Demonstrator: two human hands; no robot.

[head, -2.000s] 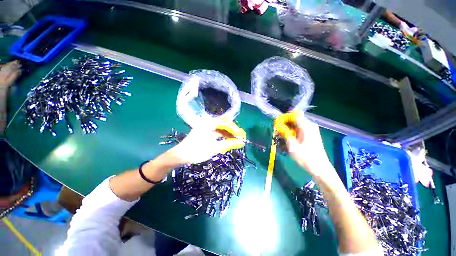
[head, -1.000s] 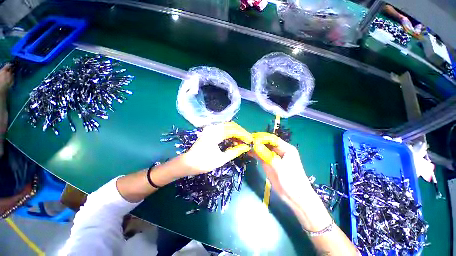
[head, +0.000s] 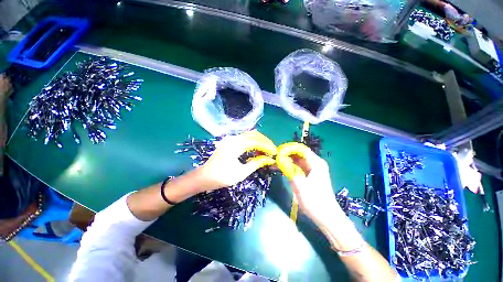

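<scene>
My left hand [head: 234, 160] and my right hand [head: 306, 173] meet fingertip to fingertip above the bench, both with yellow finger cots. What they pinch is too small and covered to tell apart. The central pile [head: 234, 205] of black-and-silver parts lies under and below my left hand. The left clear plastic bag [head: 207, 102] and right clear plastic bag [head: 335, 82] stand open behind my hands with dark parts inside. A scatter of tiny black parts [head: 313, 143] lies below the right bag. A small right pile [head: 356, 205] lies beside my right wrist.
A blue tray [head: 384, 165] full of black-and-silver parts sits at right. A wide pile [head: 83, 102] lies at far left, near a smaller blue tray [head: 83, 27]. A metal rail [head: 165, 69] borders the belt behind the bags. Parts of other people show at the left edge and top right.
Two seconds ago my hands were apart, the right one at the right bag's front edge. They came together and stay so. The view has shifted slightly.
</scene>
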